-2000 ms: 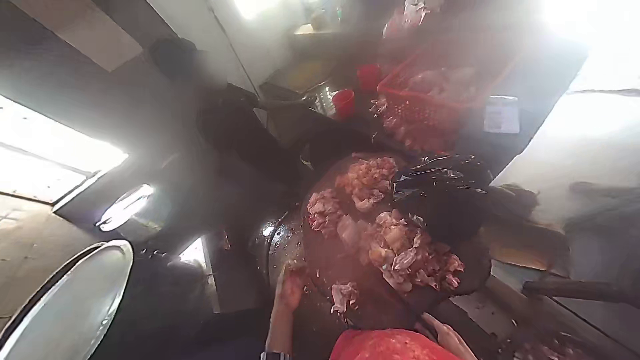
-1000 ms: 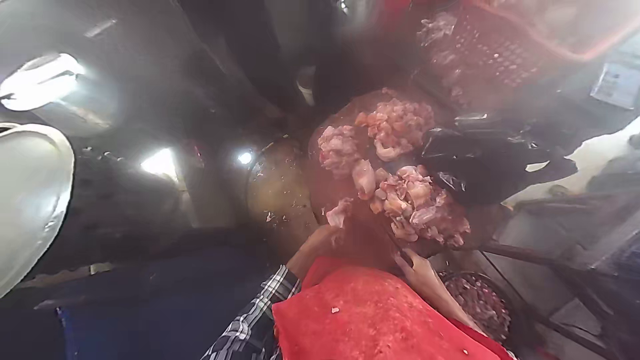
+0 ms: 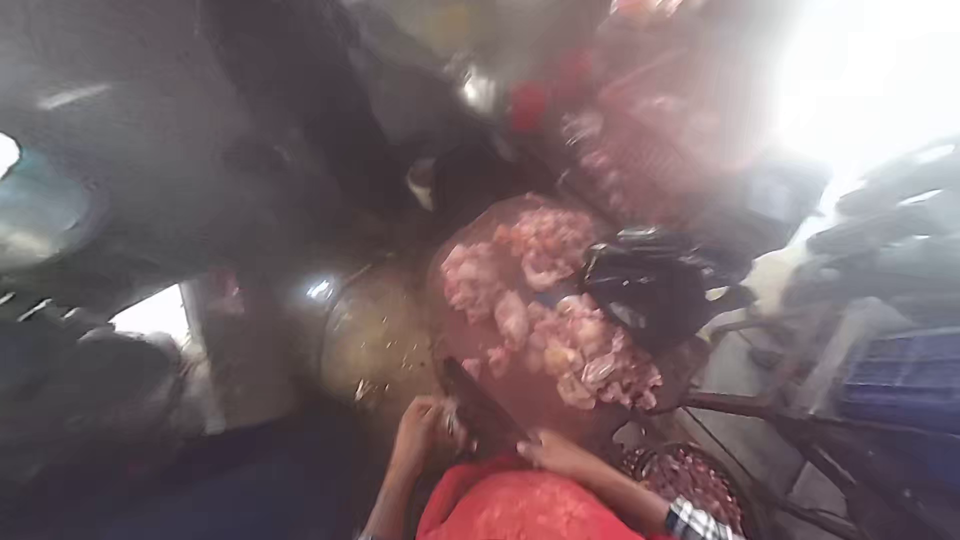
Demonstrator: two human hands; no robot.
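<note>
My right hand (image 3: 551, 452), low in the middle of the view, is closed on the near end of a dark, broad blade (image 3: 484, 405), seemingly a cleaver. To the blade's left is my left hand (image 3: 431, 424), its fingers bent around a small pale piece, blurred, probably raw meat. Beyond both hands, piles of raw cut meat (image 3: 592, 349) lie on a round, reddish chopping board (image 3: 476, 337). A few small bits of meat (image 3: 495, 361) lie near the blade's far end.
A black plastic bag (image 3: 652, 289) lies at the board's right edge. Beyond it stands a red basket (image 3: 667, 150), blurred. A bowl of dark red pieces (image 3: 694, 484) is at the lower right. Left of the board is a round, yellowish surface (image 3: 382, 330) with scraps. Metal bars (image 3: 727, 405) run at right.
The dark blade now shows plainly between my hands. The larger meat piece near my left hand one second ago no longer lies at that spot on the board. The view has shifted.
</note>
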